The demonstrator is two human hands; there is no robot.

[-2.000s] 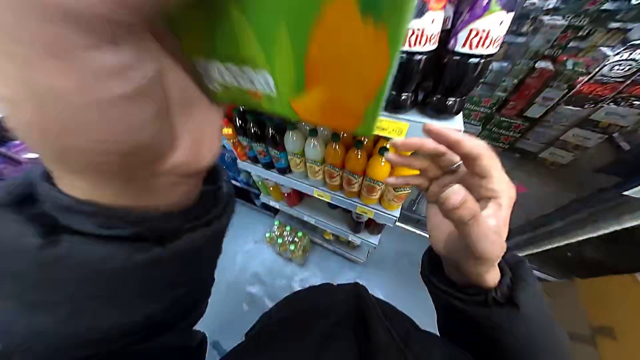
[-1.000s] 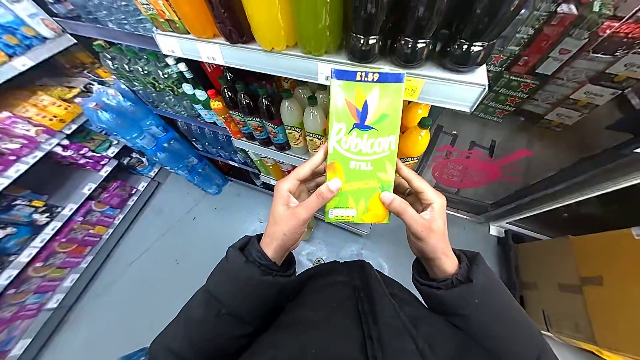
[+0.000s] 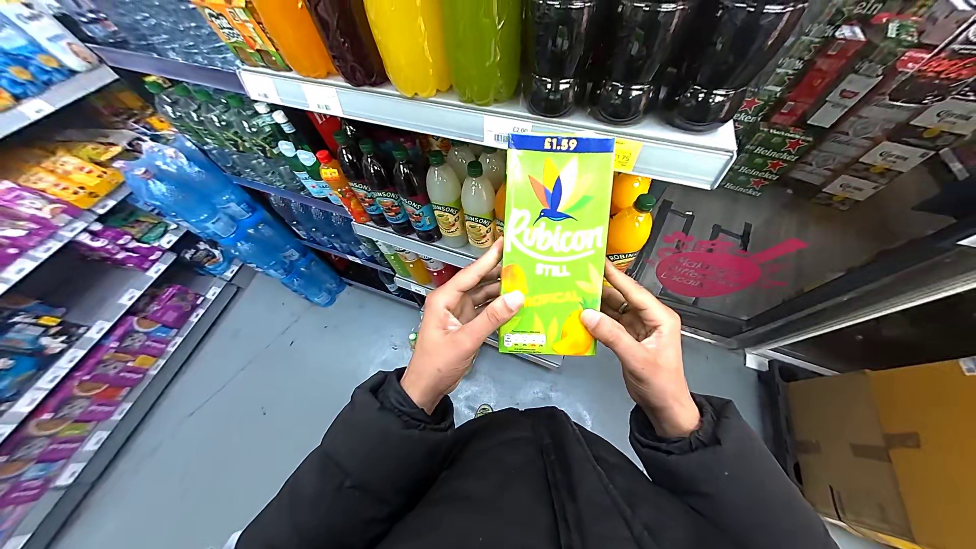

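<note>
A green Rubicon juice drink carton [image 3: 557,244] with a blue band along its top stands upright between my hands, its front toward me. My left hand [image 3: 461,328] grips the carton's left side, thumb on the front face near the bottom. On the right side, my right hand [image 3: 640,335] holds it the same way, thumb over the printed mango. The fingers behind the carton are partly hidden. Behind it, squash bottles [image 3: 451,200] line a lower shelf, and an orange squash bottle [image 3: 630,229] shows just right of the carton.
A metal shelf edge [image 3: 435,110] carrying large drink bottles [image 3: 479,49] runs above and beyond the carton. Shrink-wrapped water bottles [image 3: 229,217] stand at left near a snack shelf [image 3: 99,343]. A cardboard box [image 3: 892,450] lies at lower right, below a glass door [image 3: 862,252].
Two seconds ago a green carton was up close at the left hand and my right hand was apart from it. Now both hands hold it in front of me. The view has shifted widely.
</note>
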